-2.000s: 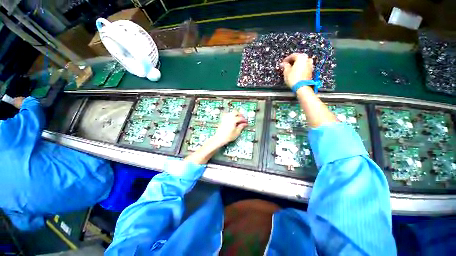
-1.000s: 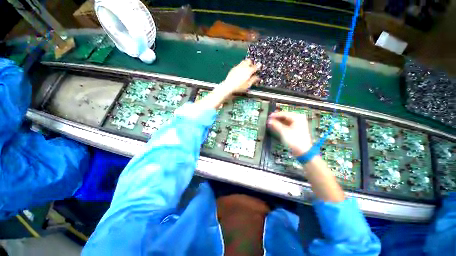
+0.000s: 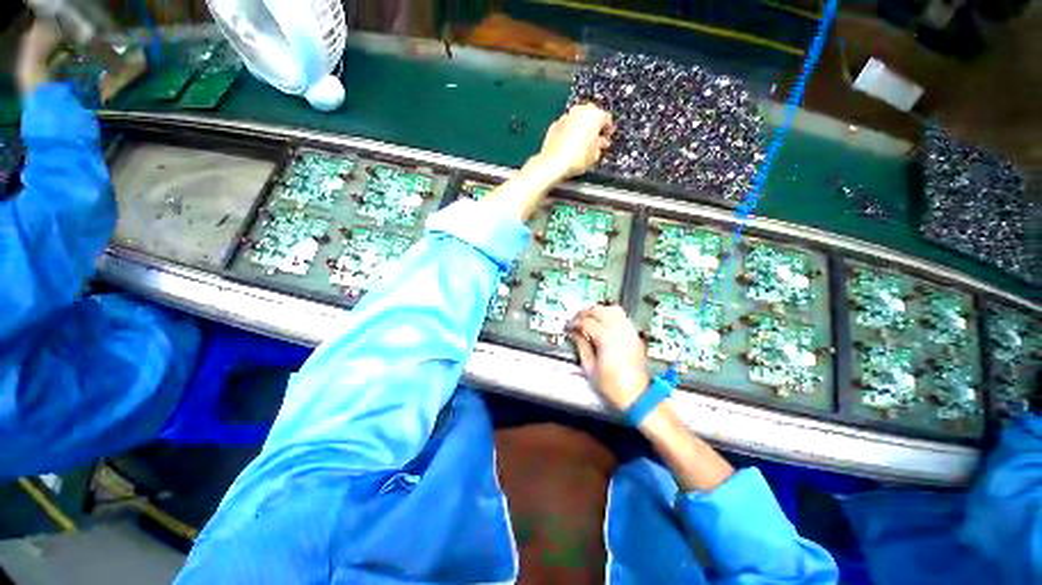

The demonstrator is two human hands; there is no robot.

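Note:
My left hand [image 3: 577,139] is at the left edge of the dark, glittering component pile [image 3: 686,120], fingers bent together; whether it holds a part cannot be seen. My right hand [image 3: 614,352], with a blue wrist strap [image 3: 650,400], is at the lower right circuit board [image 3: 566,299] of the pallet in front of me. Its fingertips are bent down at the board's lower edge; any part between them is too small to tell. My left forearm covers part of this pallet and its left boards.
Pallets with green boards [image 3: 786,352] lie to the right and left on the conveyor; a bare grey plate [image 3: 183,203] is further left. A white fan [image 3: 286,46] stands behind. A blue cord [image 3: 788,114] hangs right of the pile. Another person's sleeve [image 3: 63,171] is at left.
My left hand has gone from the boards to the pile. My right hand has gone from the pile to the pallet, then down to its lower right board. The view has shifted.

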